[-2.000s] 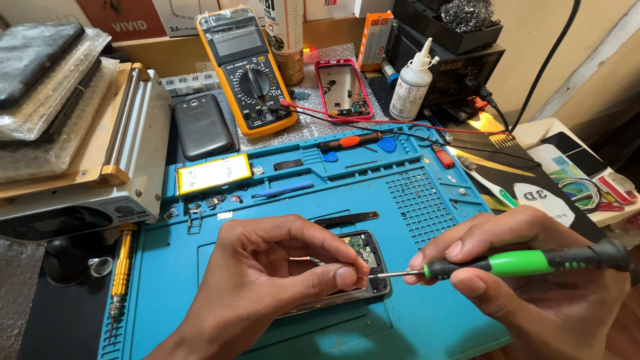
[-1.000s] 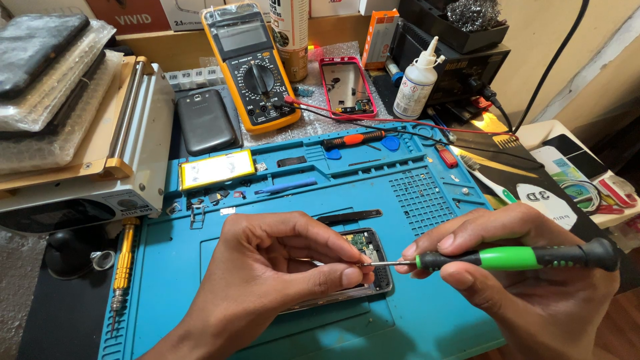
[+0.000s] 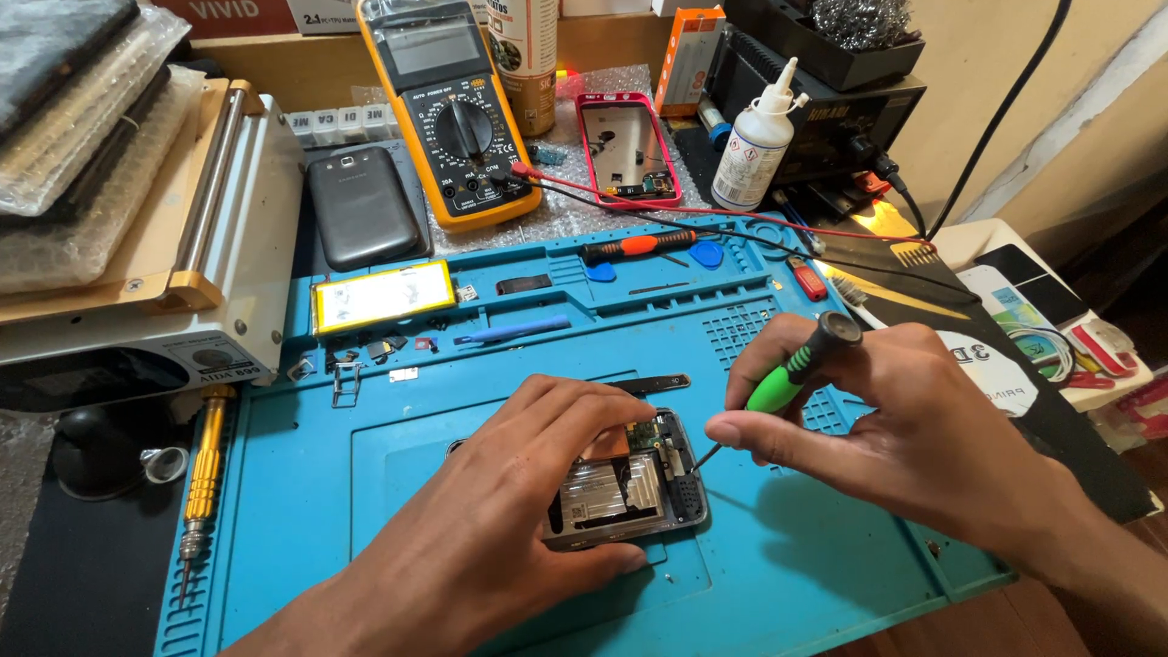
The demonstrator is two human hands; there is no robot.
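An opened smartphone, its inner frame and circuit board showing, lies on a blue silicone repair mat. My left hand rests over its left part, fingers on the upper side and thumb at the near edge, holding it down. In my right hand is a green and black screwdriver, tilted, its tip at the phone's right end. Whether the tip sits in a screw cannot be told. Black tweezers lie just behind the phone, partly covered by my left hand.
Behind stand an orange multimeter, a white dropper bottle and a pink phone frame. A battery, a blue pry tool and small parts lie along the mat's far side. A yellow screwdriver is at left; a red test lead crosses the back.
My left hand has gone from near the screwdriver's tip to spread over the phone. The screwdriver has swung from nearly level to steep, its tip now down at the phone's right end.
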